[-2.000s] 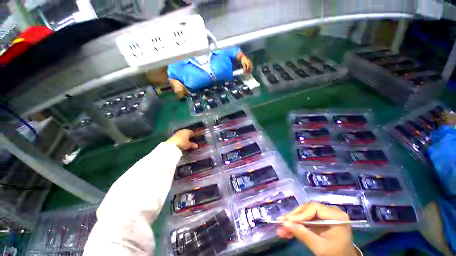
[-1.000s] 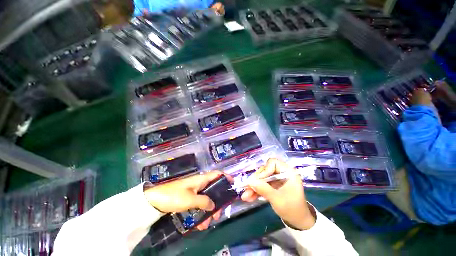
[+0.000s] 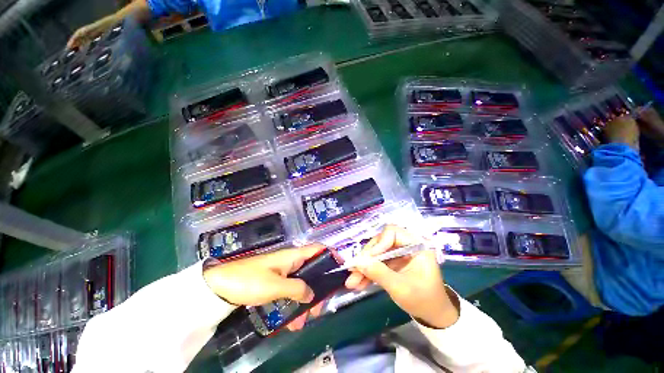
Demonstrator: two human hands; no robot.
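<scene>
My left hand holds a black phone unit tilted above the near end of the clear blister tray. The unit's blue and silver parts show at its lower left end, and a thin red line shows on its edge. My right hand holds pale, thin tweezers like a pen. Their tip is at the unit's black face; I cannot tell if it touches. The tray holds black units in two columns; one pocket in the left column has no unit.
A second blister tray with units lies to the right. A clear tray is at the left edge. Stacked trays stand far left, with another person's hand on them. More stacks stand at the back. A person in a blue sleeve works at right.
My left hand has taken a unit from the left column and brought it near me, meeting the tweezers. The view has tipped downward. The person opposite has moved a tray to the left stack.
</scene>
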